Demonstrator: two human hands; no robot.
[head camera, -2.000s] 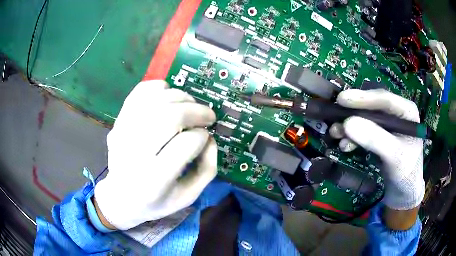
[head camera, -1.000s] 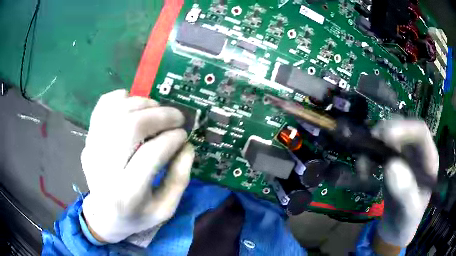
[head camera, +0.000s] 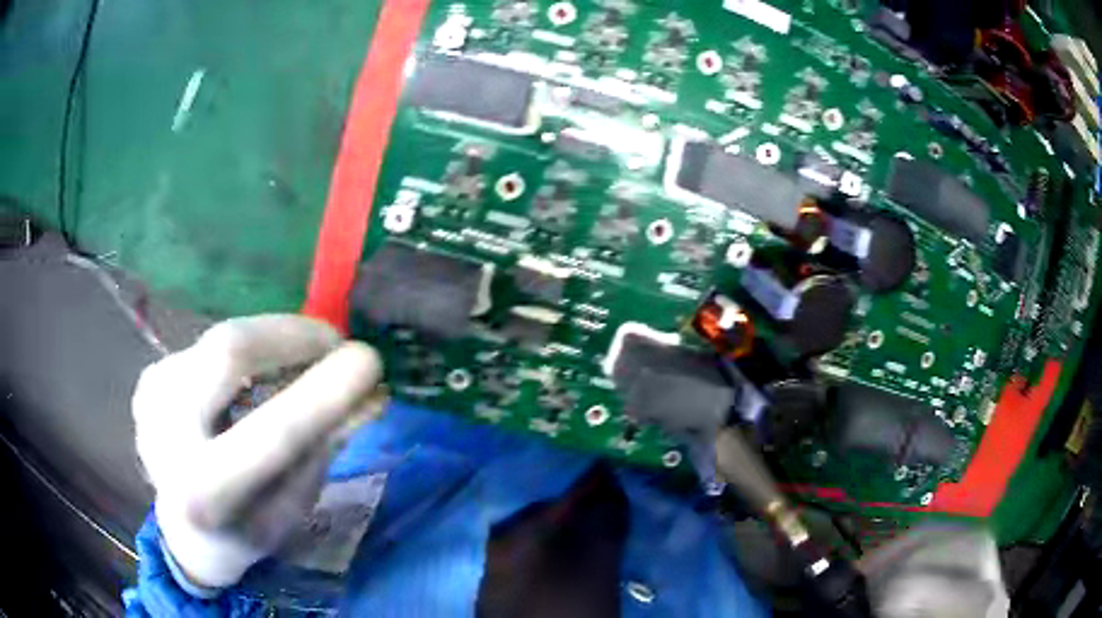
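A large green circuit board (head camera: 568, 260) lies in front of me, with dark grey blocks, black round cans and a copper-wound ring (head camera: 723, 324). My right hand (head camera: 931, 573) is blurred at the bottom edge, closed around the dark handle of a soldering iron (head camera: 779, 513). The iron's metal end points up and left, over the board's front edge near a grey block. My left hand (head camera: 254, 441) is gloved in white, at the board's front left corner, with fingers curled and fingertips together. Whether it holds solder wire is too blurred to tell.
A red foam pad (head camera: 344, 205) shows along the board's left side and at its front right corner. The green mat (head camera: 206, 133) lies to the left, with a thin dark cable. Red coils and white blocks stand at the back right. My blue sleeves and coat are below.
My right hand and the iron have moved down and toward me, from over the middle of the board to its front edge. My left hand has moved down and left.
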